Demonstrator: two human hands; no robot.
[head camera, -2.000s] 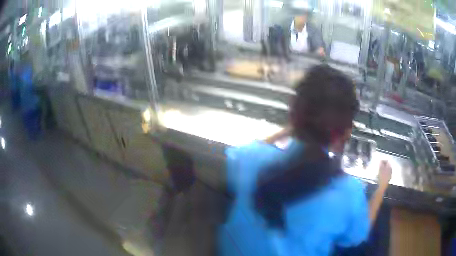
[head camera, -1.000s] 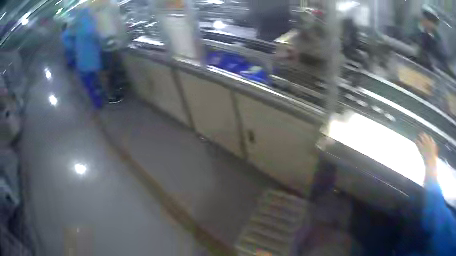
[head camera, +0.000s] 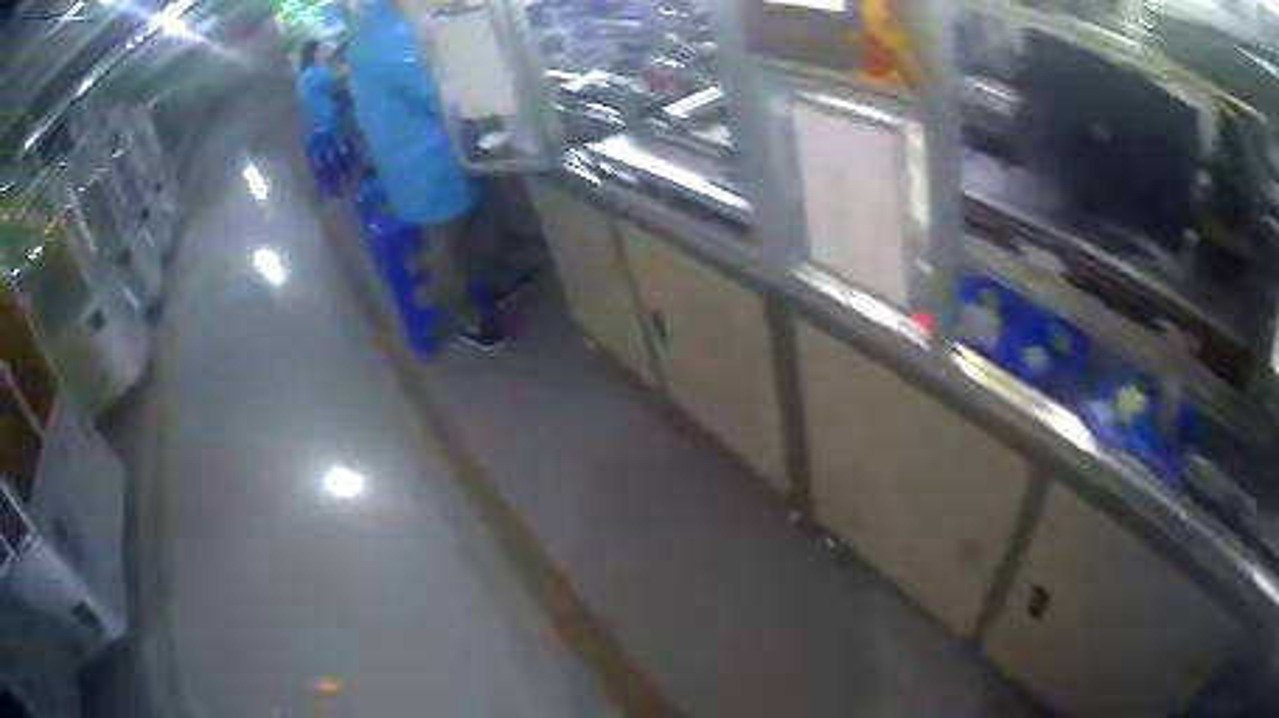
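Neither of my hands is in view. Nearest in front of me, on the right, is a long machine line with a bright metal edge (head camera: 1031, 400) above pale cabinet doors (head camera: 898, 470). Blue trays (head camera: 1024, 337) with small pale items lie inside the framed opening. A dark panel or screen (head camera: 1115, 140) stands behind them. The picture is blurred, so the small items cannot be told.
A person in a blue smock (head camera: 407, 119) stands at the line ahead, beside a blue stool (head camera: 400, 267). Another person in blue (head camera: 320, 105) is farther off. A shiny grey floor (head camera: 281, 561) with a yellow line (head camera: 512, 540) runs ahead; pale machines (head camera: 91, 330) line the left.
The view has moved forward along the aisle. The near person in blue and the bright table have left the picture on the right. The person ahead and the blue trays appear larger.
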